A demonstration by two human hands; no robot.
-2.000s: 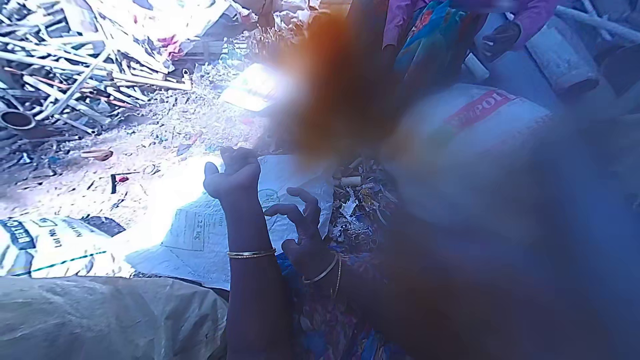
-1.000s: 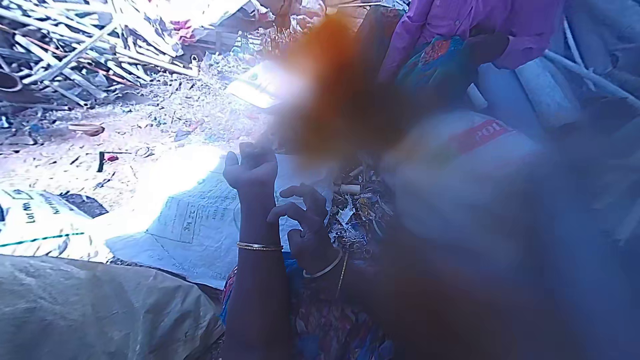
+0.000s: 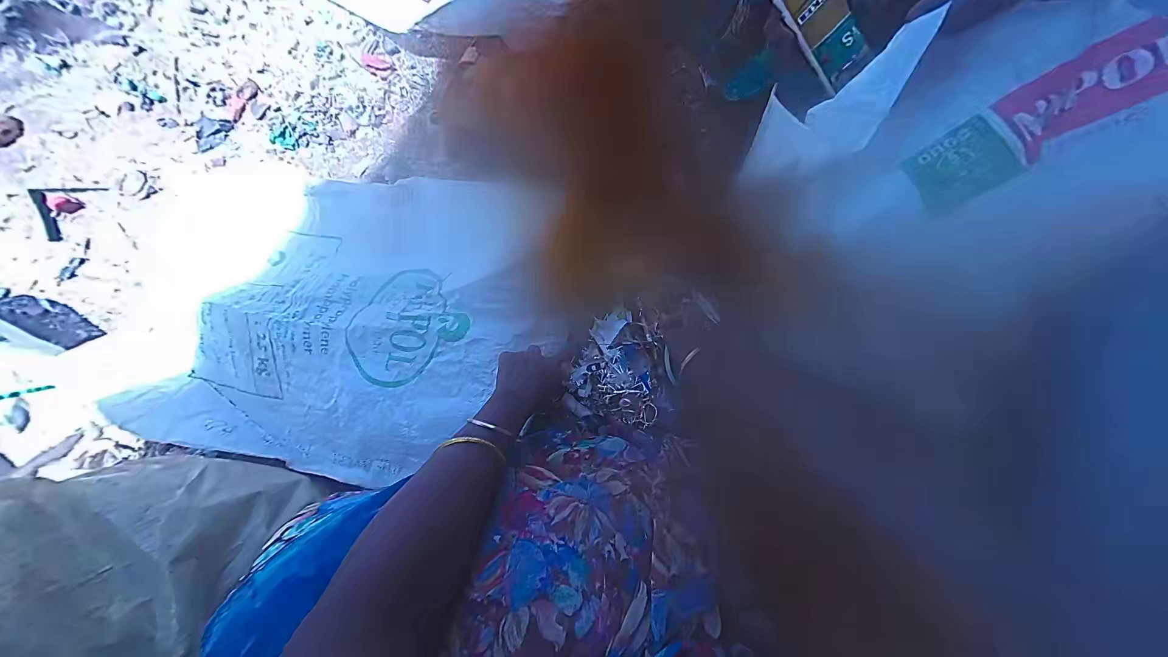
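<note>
My left hand (image 3: 529,379), with two bangles at the wrist, is at the right edge of a flat white woven plastic sack (image 3: 411,237) with green print. Its fingers are bent beside a heap of small mixed scrap (image 3: 620,370), and whether they grip anything is hidden. The scrap lies just beyond the patterned cloth (image 3: 584,538) over my lap. A dark blur covers the right side, where my right arm seems to be; the right hand cannot be made out.
A large white sack (image 3: 1031,146) with red and green print stands at the upper right, partly blurred. Grey-brown sheeting (image 3: 137,538) lies at the lower left. Litter (image 3: 214,132) is scattered over the bright ground at the upper left. An orange-brown blur hides the top middle.
My left hand, earlier raised over the white sack, is now down at the scrap heap. The right hand, seen earlier with bent fingers, is lost from sight. The view has tilted down.
</note>
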